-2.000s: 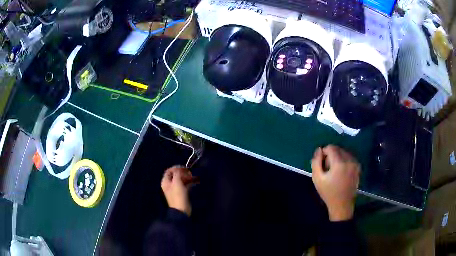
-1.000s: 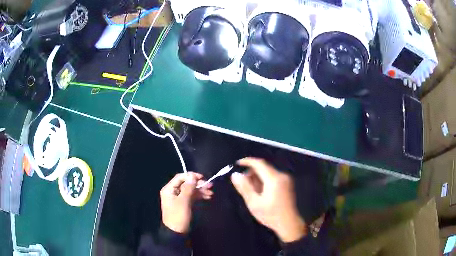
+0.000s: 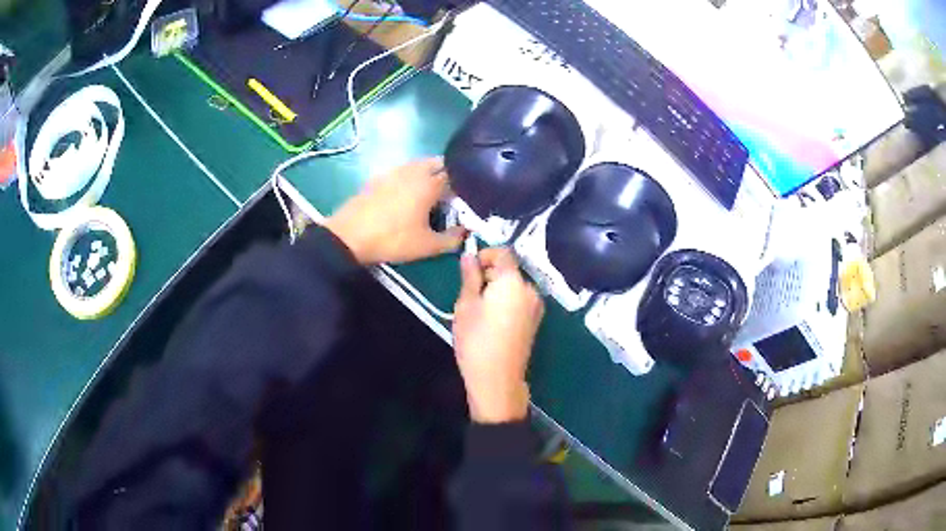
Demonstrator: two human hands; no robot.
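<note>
Three dome cameras with glossy black balls and white housings stand in a row on the green bench: a left one (image 3: pixel 515 151), a middle one (image 3: pixel 612 228) and a right one (image 3: pixel 693 307) that shows its ring of LEDs. My left hand (image 3: pixel 399 215) is at the lower left edge of the left camera, its fingers at the base. My right hand (image 3: pixel 498 330) is just below, pinching the white cable end (image 3: pixel 471 245) at the base of that camera. The white cable (image 3: pixel 354 112) loops over the bench edge. The fingers hide whether the plug is seated.
A yellow tape roll (image 3: pixel 93 262) with small parts inside and a white coil (image 3: pixel 71 156) lie at left. A keyboard (image 3: pixel 643 88) and bright monitor (image 3: pixel 768 83) are behind the cameras. A white power supply (image 3: pixel 794 322) and flat black rectangle (image 3: pixel 741 456) are at right, beside cartons (image 3: pixel 902 399).
Both hands have moved from below the bench edge up to the left camera's base, bringing the cable end along. The view has turned and shows more monitor. The middle camera's ball earlier turned its LEDs away.
</note>
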